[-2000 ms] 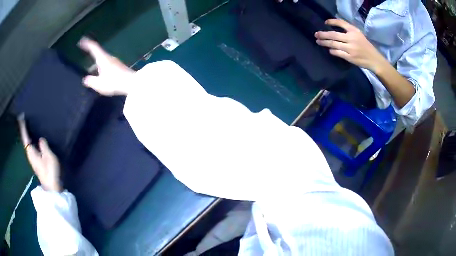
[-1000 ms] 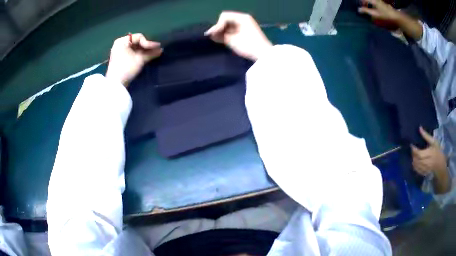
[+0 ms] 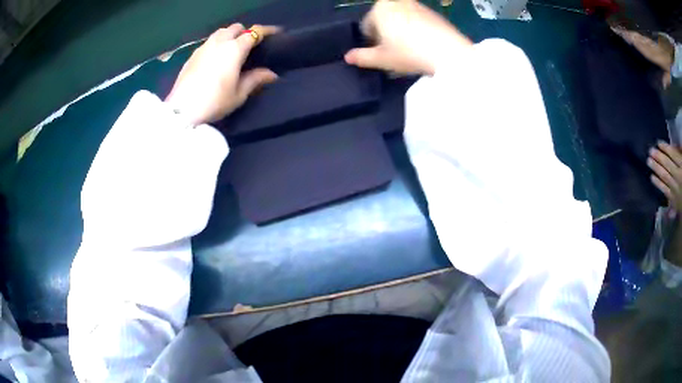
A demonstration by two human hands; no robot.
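A black box blank (image 3: 306, 97) lies on a stack of blanks (image 3: 314, 172) in front of me. Its far part has a raised side flap (image 3: 306, 46). My left hand (image 3: 217, 75) holds the blank's far left corner, thumb and fingers around the raised flap. My right hand (image 3: 407, 37) holds the far right corner, with its thumb on the near side of the flap; its fingertips are slightly blurred. The stack's near edge sticks out towards me below the blank.
The dark green tabletop (image 3: 321, 262) has a chipped near edge. A pale metal post base (image 3: 502, 7) stands at the far right. At the right, another person's hands (image 3: 667, 176) are at black blanks (image 3: 617, 112). Part of a blue stool (image 3: 628, 269) shows below.
Both hands have closed in on the flap's two ends, and the flap now stands raised between them. The view has shifted a little.
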